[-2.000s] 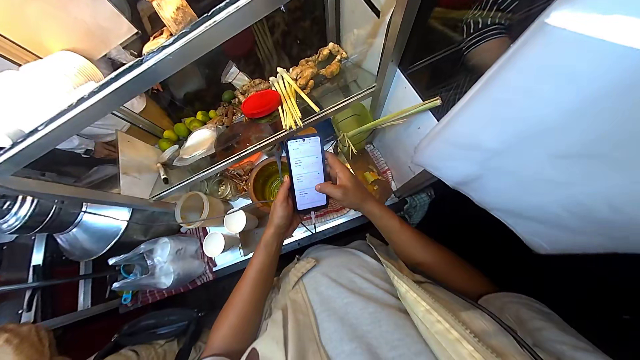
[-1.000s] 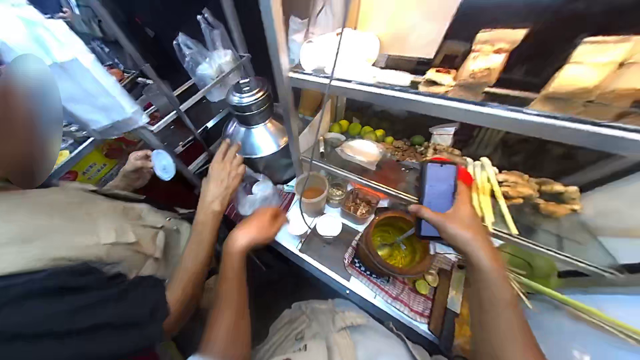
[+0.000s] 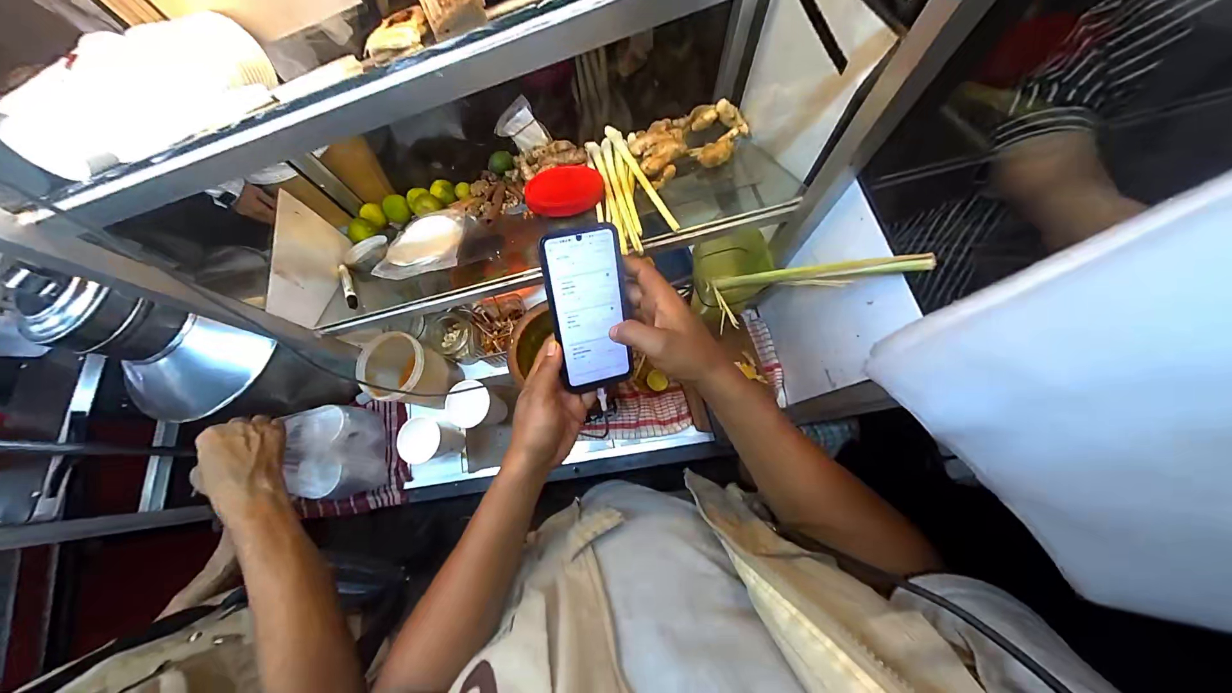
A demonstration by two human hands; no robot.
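Observation:
A dark smartphone [image 3: 586,308] with a lit screen is held upright between both my hands, over the counter's edge. My left hand [image 3: 551,414] grips its lower left corner. My right hand [image 3: 669,322] holds its right side, the thumb on the screen's edge. Behind the phone, a clay bowl [image 3: 527,342] is partly hidden. Left of it stand a plastic tub [image 3: 393,366] and two white cups [image 3: 468,404]. Lemongrass stalks [image 3: 635,188] and a red oval object [image 3: 564,191] lie on the glass shelf above.
At left, a co-worker's hand [image 3: 241,462] is beside a bag of clear plastic cups [image 3: 335,450], near a metal kettle-like vessel [image 3: 197,366]. Limes [image 3: 397,208] and ginger [image 3: 664,149] sit on the shelf. A long green stalk [image 3: 828,271] juts out at right. A white sheet [image 3: 1068,385] hangs at far right.
My left hand, apart from the phone a second ago, now grips it too. The phone's screen faces me brightly lit. The co-worker's hand has come to the bag of cups. The view has swung right.

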